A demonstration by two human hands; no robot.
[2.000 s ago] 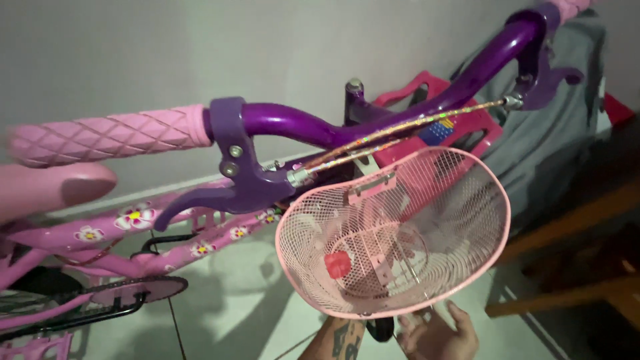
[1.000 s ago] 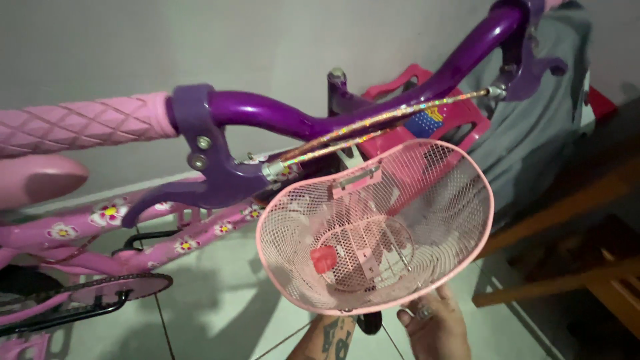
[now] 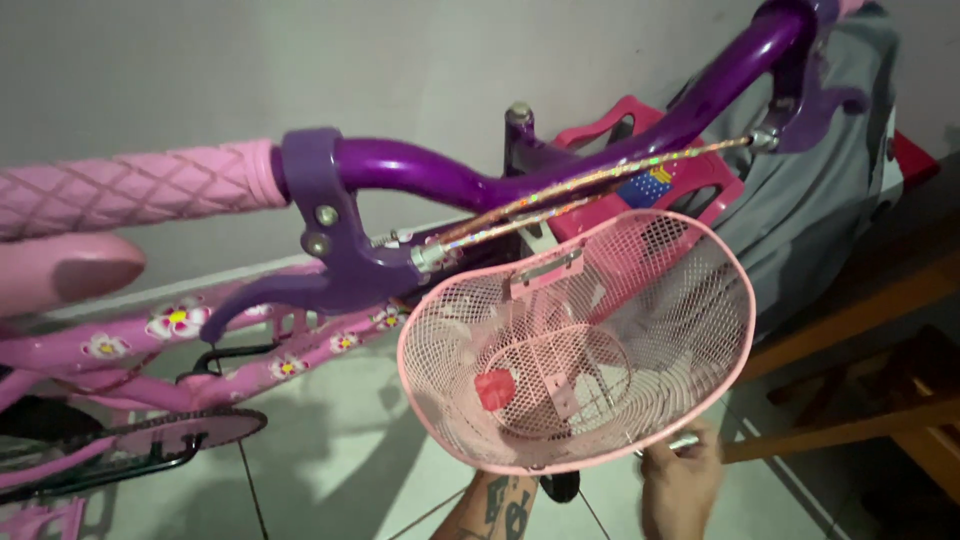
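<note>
A pink wire-mesh bicycle basket [image 3: 739, 360] hangs at the front of a child's bicycle, below its purple handlebar [image 3: 405, 163]. A red piece [image 3: 495, 389] shows low at the basket's left side. At the basket's lower right rim, my right hand [image 3: 681, 476] has its fingers closed on a small shiny metal piece [image 3: 682, 442], its exact kind unclear. My left forearm, tattooed, comes up from the bottom edge and passes under the basket; the mesh and rim hide that hand, and what it touches cannot be told. A dark rounded part [image 3: 561, 486] shows just beside the forearm.
The pink flowered frame [image 3: 285, 367], chainring [image 3: 225, 429], purple brake lever [image 3: 262, 289] and pink grip [image 3: 135, 187] lie left. Behind the basket are a pink plastic object [image 3: 574, 225] and grey cloth [image 3: 817, 195]. Wooden furniture [image 3: 847, 431] stands right, the wall behind.
My right hand's fingers, spread below the basket rim two seconds ago, are now closed on the shiny metal piece. The left forearm stays under the basket.
</note>
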